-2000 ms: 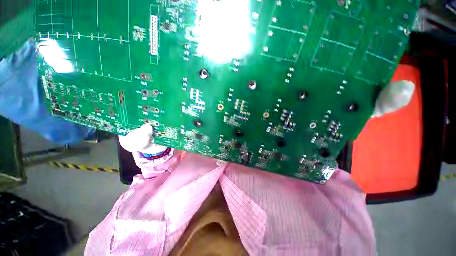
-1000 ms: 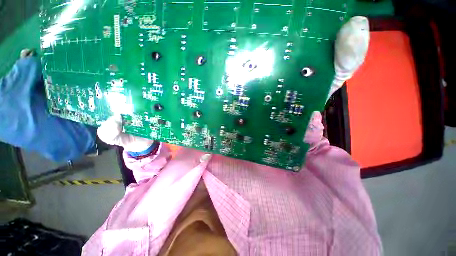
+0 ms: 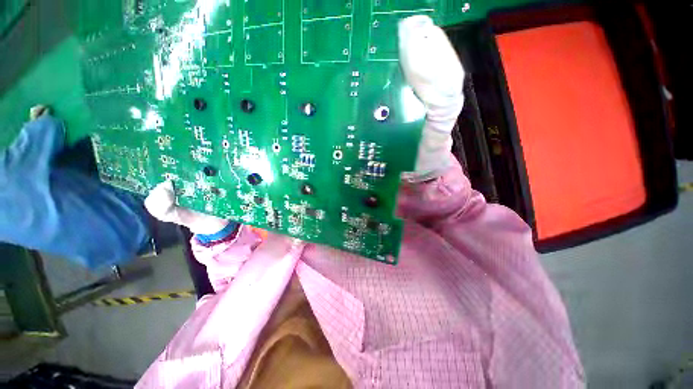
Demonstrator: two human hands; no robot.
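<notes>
A large green circuit board (image 3: 258, 137) is held up in front of my chest, tilted, with its solder-point face towards me and bright glare on it. Its top runs out of the picture. My left hand (image 3: 178, 209), in a white glove with a blue band at the cuff, grips the board's near edge at the left. My right hand (image 3: 435, 76), in a white glove, grips the board's right edge. The fingers behind the board are hidden.
A black bin (image 3: 661, 167) with a red sheet (image 3: 575, 129) inside stands at the right. Another person's blue sleeve (image 3: 68, 197) is at the left beside a green bench surface (image 3: 45, 83). Yellow-black tape (image 3: 144, 298) marks the grey floor.
The board has moved left, with both hands still on it. My right hand has come further into view and more of the red-lined bin shows.
</notes>
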